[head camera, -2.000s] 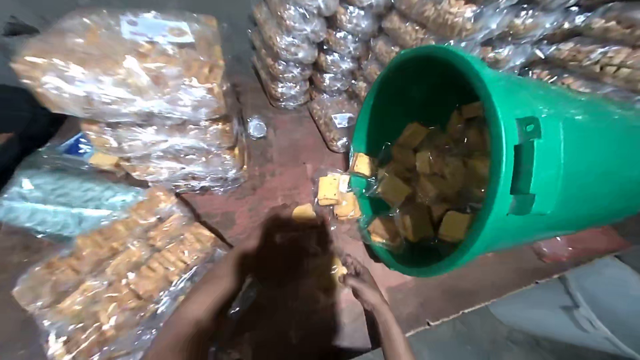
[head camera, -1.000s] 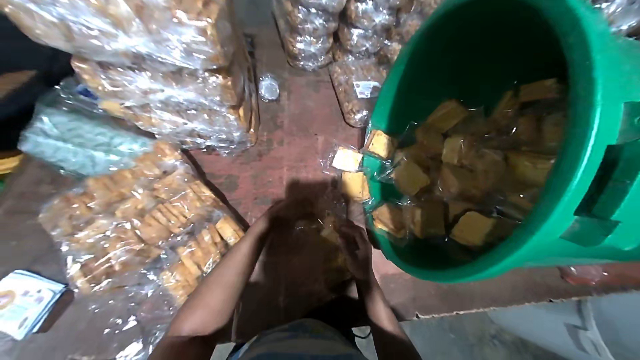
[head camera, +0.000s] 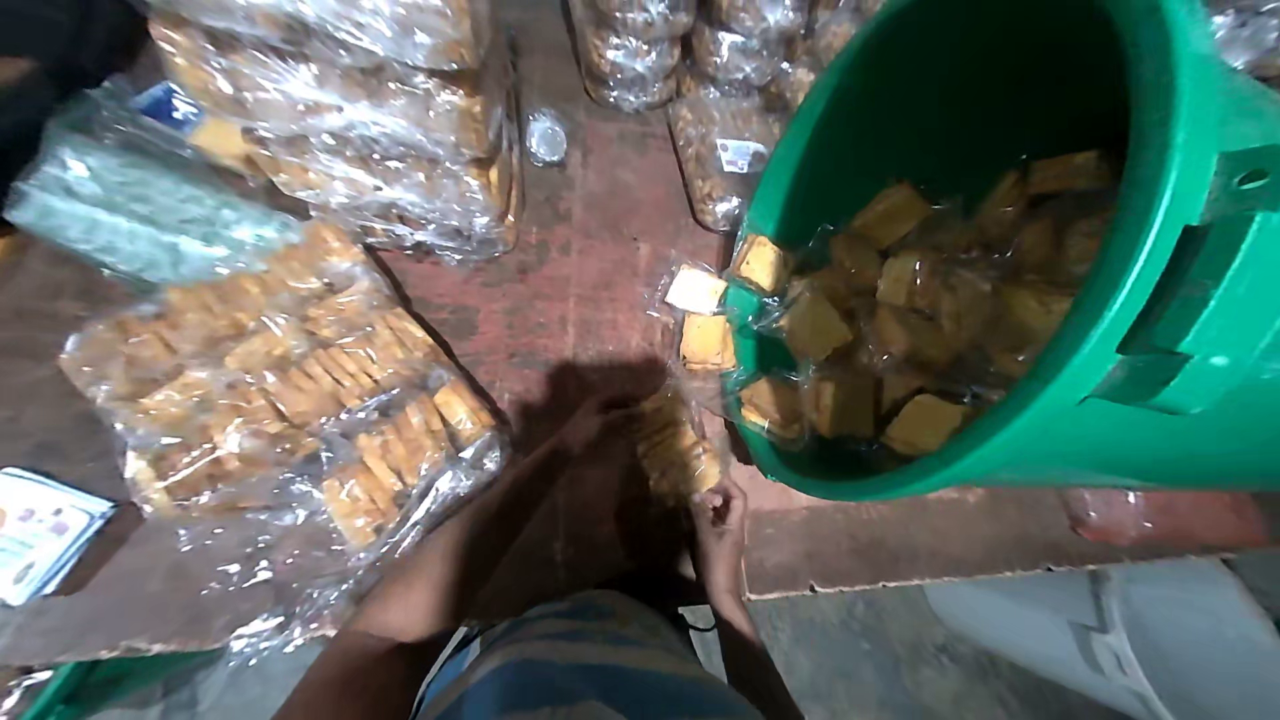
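Between my two hands lies a row of square biscuits in clear wrap (head camera: 678, 450). My right hand (head camera: 718, 505) pinches its near end. My left hand (head camera: 600, 420), in shadow, is at its far end; whether its fingers grip is hard to see. A green plastic tub (head camera: 1010, 440) lies on its side at the right, with many wrapped square biscuits (head camera: 925, 423) inside. A few wrapped biscuits (head camera: 707, 341) sit at its mouth, just beyond the row. On the left is a large clear bag (head camera: 300, 390) packed with rows of biscuits, its loose end toward me.
Stacked bags of biscuits (head camera: 350, 120) stand at the back left, beside a pale green plastic packet (head camera: 150, 200). More packs (head camera: 725, 150) stand behind. A small round silvery object (head camera: 546, 137), printed papers (head camera: 45, 530) and the table's front edge (head camera: 900, 580) are in view.
The wrapped row between my hands now shows plainly, where it was dark a second ago. The view has shifted so that the tub appears nearer than two seconds ago.
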